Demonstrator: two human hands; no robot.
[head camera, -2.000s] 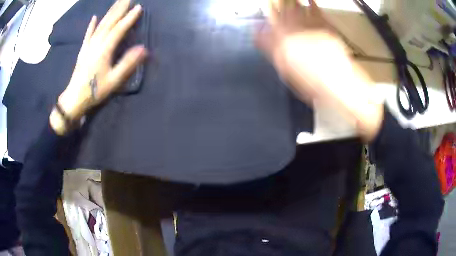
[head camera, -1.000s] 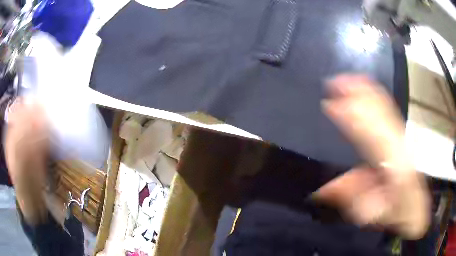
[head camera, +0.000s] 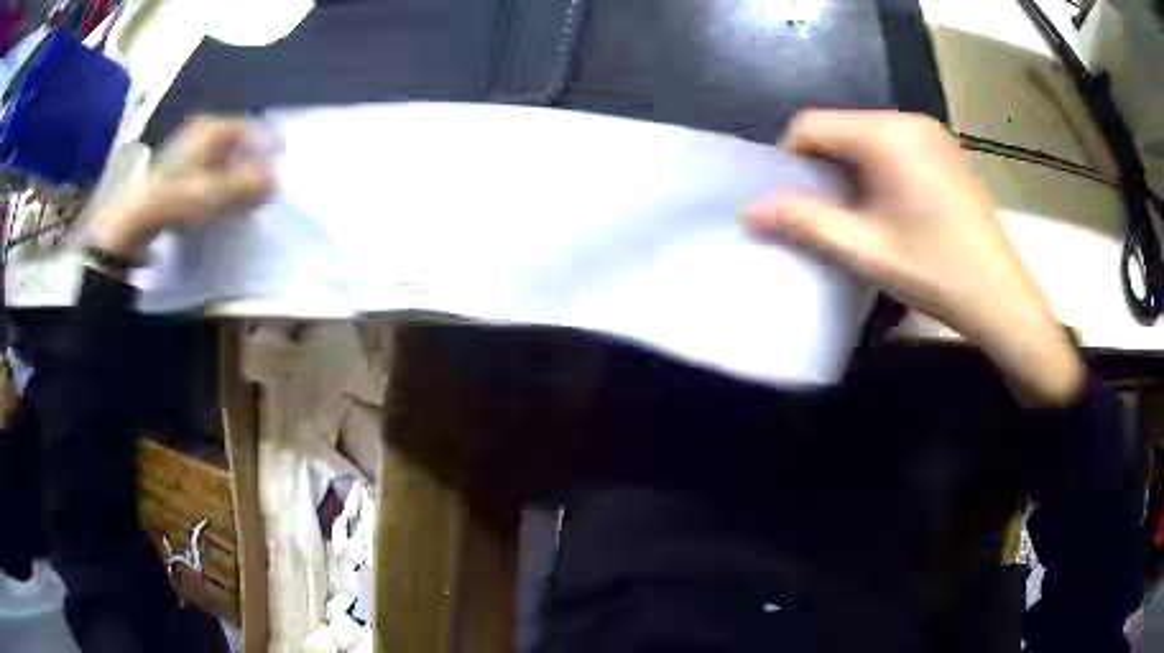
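A long pale white piece (head camera: 511, 217), smooth and plain, is stretched left to right over the front of the dark garment panel (head camera: 689, 64). My left hand (head camera: 192, 185), blurred, holds its left end. My right hand (head camera: 881, 191) holds its right end, with the thumb on top and the fingers at the upper edge. Behind the pale piece the dark panel lies on the table, with a line of pale stitches on it. The pale piece hides the panel's front part. A bright light shines on the panel at the top.
Black-handled shears (head camera: 1123, 166) lie on the machine table at the right. A blue thing (head camera: 64, 109) is at the upper left. Below the table edge, an open wooden drawer (head camera: 415, 549) holds pale scraps (head camera: 300, 434). My dark-clothed lap is at the bottom.
My left hand has come in from the far left with the pale piece, now spread across the dark panel. My right hand has moved up and taken hold of its right end.
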